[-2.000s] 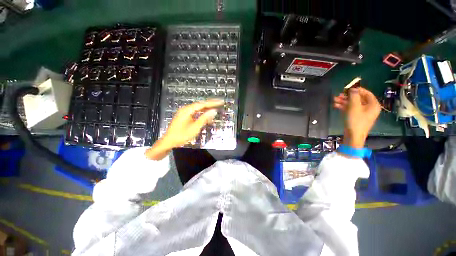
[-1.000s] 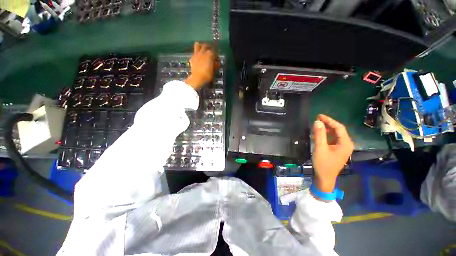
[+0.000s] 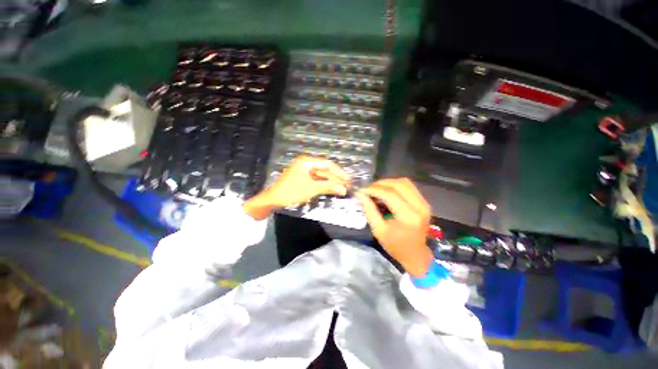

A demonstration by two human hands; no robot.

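My left hand [image 3: 310, 181] and my right hand [image 3: 397, 215] meet at their fingertips over the near right corner of the clear blister tray [image 3: 328, 108]. A tiny dark part [image 3: 351, 192] seems to be between the fingertips; blur hides its shape and which hand grips it. The black blister tray [image 3: 209, 137] lies left of the clear tray, its far rows holding coppery parts. The press machine [image 3: 440, 180] stands to the right, with a small silver-white fixture nest [image 3: 464, 135] on its black plate.
Red button [image 3: 435, 231] and green button [image 3: 470, 240] sit on the machine's front edge. A white box [image 3: 115, 133] with a black hose [image 3: 90, 169] is at the left. Blue bins [image 3: 588, 306] are below the bench. A wired device [image 3: 628, 191] and red-orange frame [image 3: 611, 127] are far right.
My left hand has come back from the clear tray's far end toward its near edge. My right hand has moved left from beside the machine to meet it. The view has shifted and blurred.
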